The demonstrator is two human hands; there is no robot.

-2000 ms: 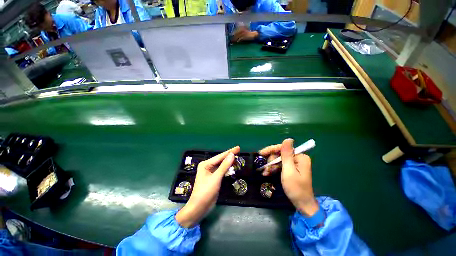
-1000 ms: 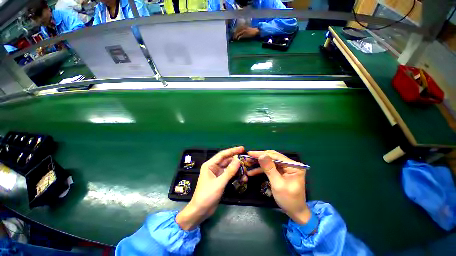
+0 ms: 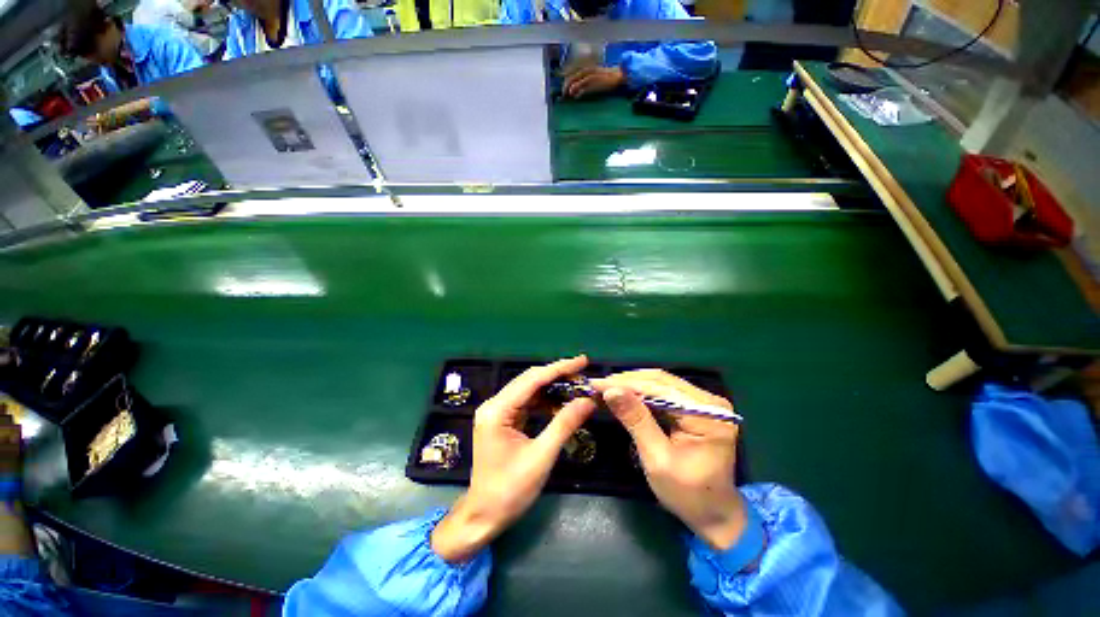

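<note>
My left hand (image 3: 513, 452) holds a small round unit (image 3: 569, 389) between thumb and fingers, above the black tray. My right hand (image 3: 685, 446) grips a slim pale hand tool (image 3: 690, 410), its inner end at the unit and its outer end pointing right. The hands almost meet; the tool's tip is hidden by the fingers. The black component tray (image 3: 474, 418) lies under both hands. Round units show in its two left pockets, and another one (image 3: 580, 447) shows between the hands. The right part of the tray is mostly covered by my right hand.
At far left are a neighbour's black tray (image 3: 106, 352), a small black box (image 3: 82, 424) of pale pieces, and part of an arm. A metal rail with hanging sheets (image 3: 452, 121) crosses beyond the belt. A side table (image 3: 941, 217) with a red basket (image 3: 992, 205) is at right.
My right hand has moved left from the tray's upper right to my left hand. The tool lies flatter. The unit has tilted between the fingers. An arm has appeared at the far left edge.
</note>
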